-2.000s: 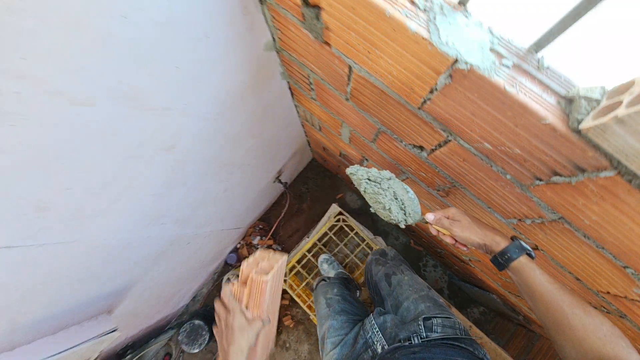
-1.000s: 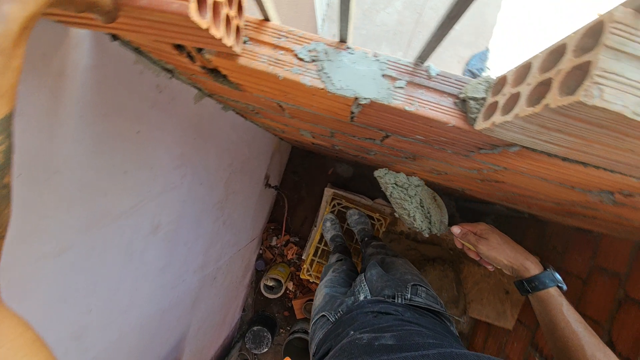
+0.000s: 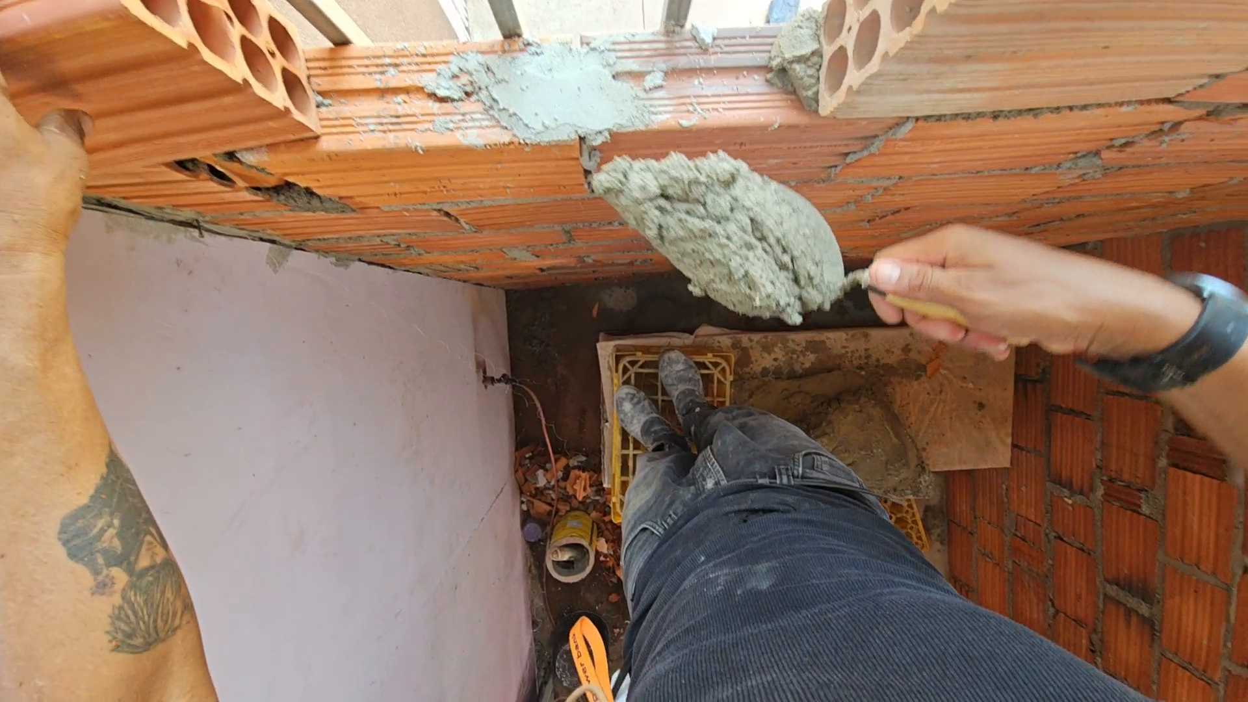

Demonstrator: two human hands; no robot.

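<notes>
My right hand [image 3: 1033, 292] grips the handle of a trowel [image 3: 921, 304], whose blade is hidden under a thick heap of wet mortar [image 3: 726, 239]. Beyond the heap, smeared mortar [image 3: 561, 90] lies on the top course of the hollow clay brick wall [image 3: 439, 171]. At the upper left, my left hand [image 3: 49, 175] is against a hollow clay brick [image 3: 185, 83], its fingers mostly hidden behind it. That brick is over the left part of the wall top. Another hollow brick [image 3: 1033, 54] lies on the wall at the right, with mortar [image 3: 799, 58] at its holed end.
My feet stand on a yellow plastic crate [image 3: 624, 478]. Beside it is a board [image 3: 960, 400] with a pile of mortar. Brick rubble [image 3: 575, 483] and a yellow can [image 3: 571, 546] lie below, near the pale wall [image 3: 322, 439]. Metal bars [image 3: 505, 18] rise behind the brick wall.
My left hand has gone from low beside the pale wall up to the wall top with the brick. The loaded trowel remains in my right hand. The view has shifted to show the wall top.
</notes>
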